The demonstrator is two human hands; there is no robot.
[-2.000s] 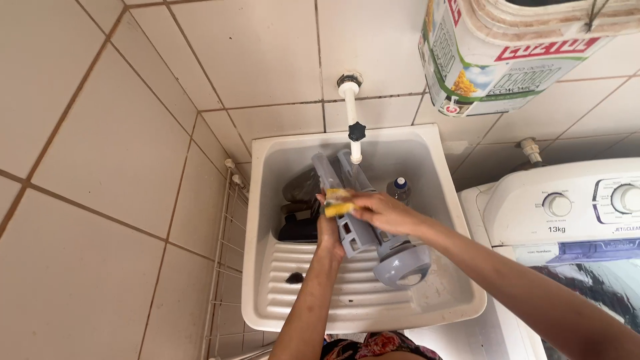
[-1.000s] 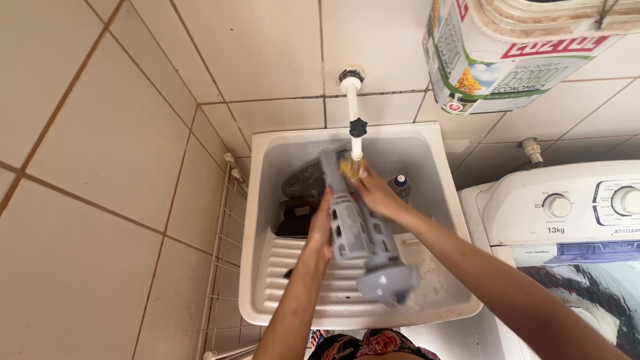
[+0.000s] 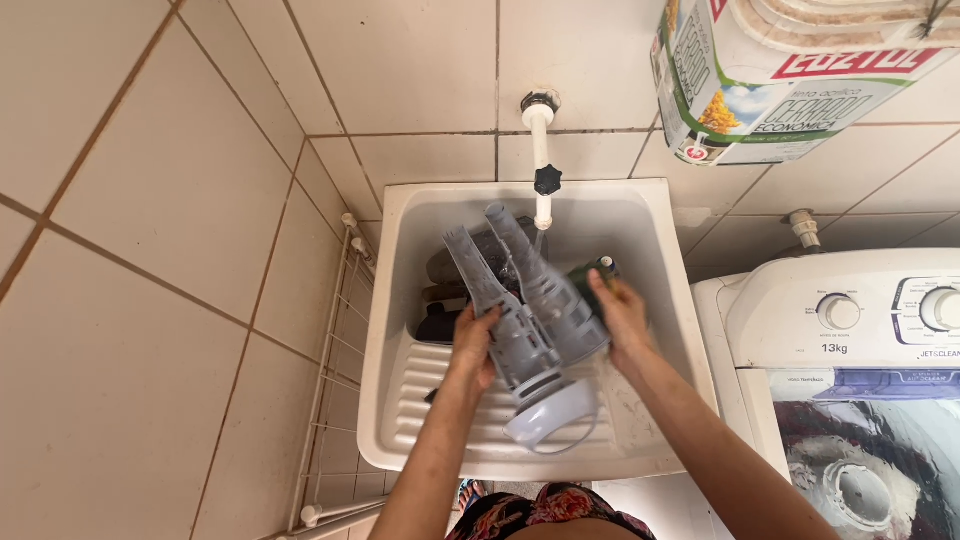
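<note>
My left hand [image 3: 475,343] grips a grey plastic housing in two long perforated halves [image 3: 525,349], its rounded pale end low over the ribbed washboard. Against the right half, my right hand [image 3: 621,311] holds a green and yellow scouring sponge [image 3: 589,283], partly hidden and blurred. The narrow ends of the housing point up, beside the white tap [image 3: 541,150] with a black knob, from which a thin stream of water runs. Behind the housing, dark items [image 3: 439,322] lie in the basin, mostly hidden.
The white laundry sink [image 3: 371,405] surrounds the work. A bottle [image 3: 607,263] stands at its right inner side. A white wire rack [image 3: 324,382] is at left, a washing machine [image 3: 757,300] at right. A paint can [image 3: 772,112] hangs in view at upper right.
My right hand has moved from near the tap toward the right side of the housing. The housing now shows its two halves spread apart at the top.
</note>
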